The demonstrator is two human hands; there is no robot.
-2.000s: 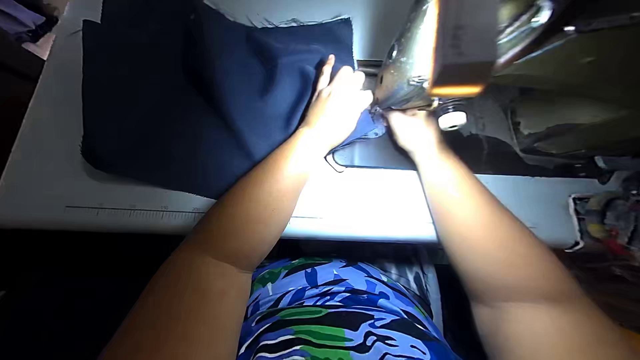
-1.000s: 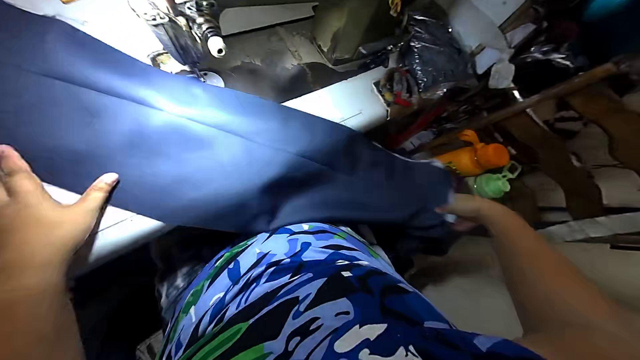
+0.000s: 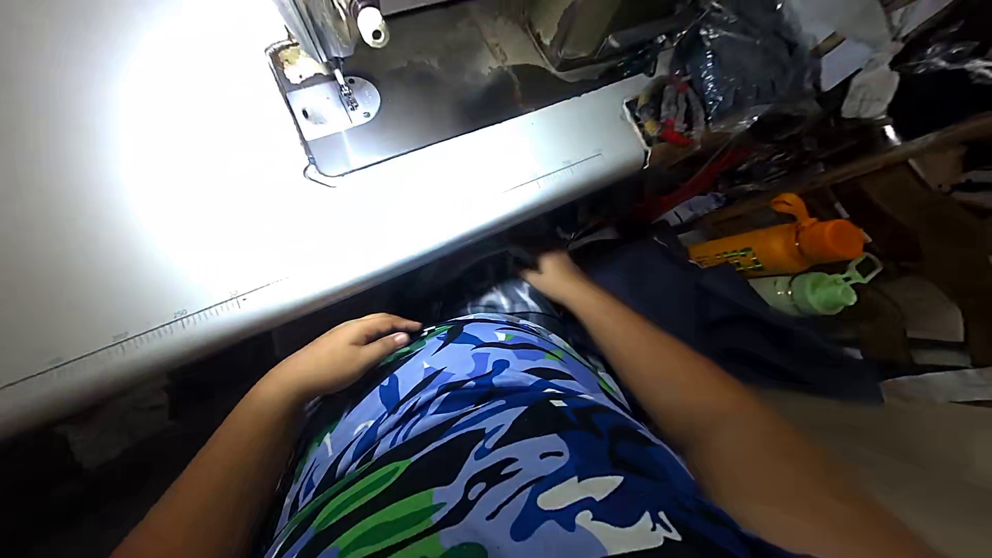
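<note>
My left hand (image 3: 353, 353) rests with bent fingers on the patterned blue, green and black garment (image 3: 480, 434) over my lap, holding nothing. Below the table's front edge, my right hand (image 3: 554, 277) is blurred; whether it grips something dark there cannot be told. Dark navy fabric (image 3: 690, 310) lies to the right of that hand, partly behind my forearm. Above both hands, the sewing machine's needle and presser foot (image 3: 343, 87) stand over the metal needle plate (image 3: 329, 108), with no fabric under them.
The white sewing table (image 3: 434, 209) has a printed ruler along its front edge. At the right lie an orange bottle (image 3: 775, 246) and a green bottle (image 3: 814, 293). Plastic-wrapped material (image 3: 744, 66) and tangled scraps (image 3: 674, 112) sit beyond the table's right end.
The navy fabric, stretched across the table and lap a second ago, now lies low at the right. My left hand has left it and come to my lap; my right hand has moved in toward my lap.
</note>
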